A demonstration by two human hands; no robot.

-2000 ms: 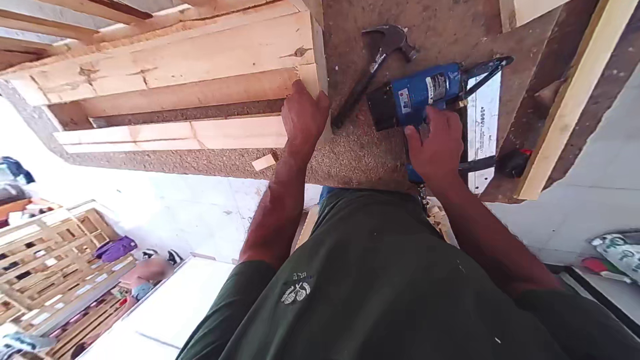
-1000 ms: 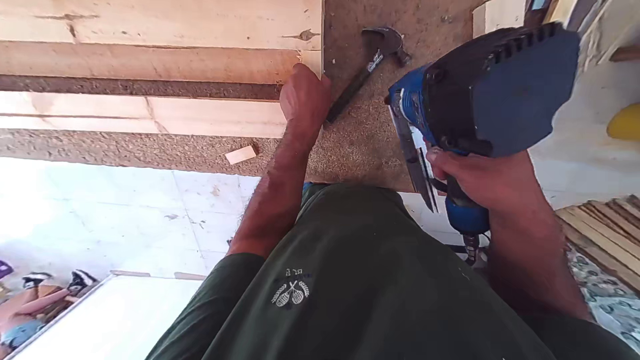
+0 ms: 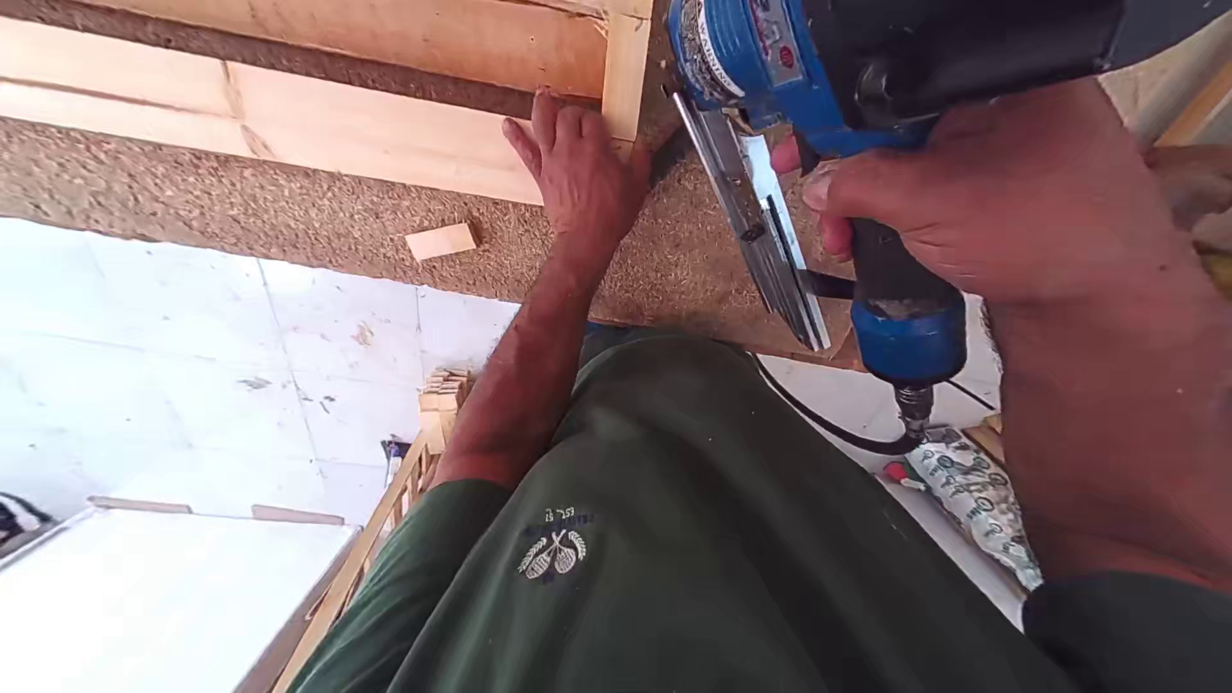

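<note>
My right hand (image 3: 962,192) grips the black handle of a blue pneumatic nail gun (image 3: 770,58), which is raised close to the camera. Its metal magazine (image 3: 756,221) slants down toward the bench edge, and an air hose (image 3: 837,438) runs from the handle's base. My left hand (image 3: 587,178) rests on the corner of a wooden frame (image 3: 385,135), with its fingers over the end of the front board by the short end piece (image 3: 626,72). Whether the fingers clasp the board is hard to tell. The hammer seen earlier is mostly hidden behind the tool.
A small wood block (image 3: 441,242) lies on the rough particle-board bench top (image 3: 289,212), left of my forearm. Below are a white tiled floor (image 3: 337,337), a white panel (image 3: 164,597), wooden slats (image 3: 375,549) and a printed plastic bag (image 3: 972,491). Part of another person's arm (image 3: 1193,183) shows at the right.
My right hand has lifted the nail gun off the bench, where it lay beside the hammer, and brought it near the frame corner. My left hand has stayed at that corner.
</note>
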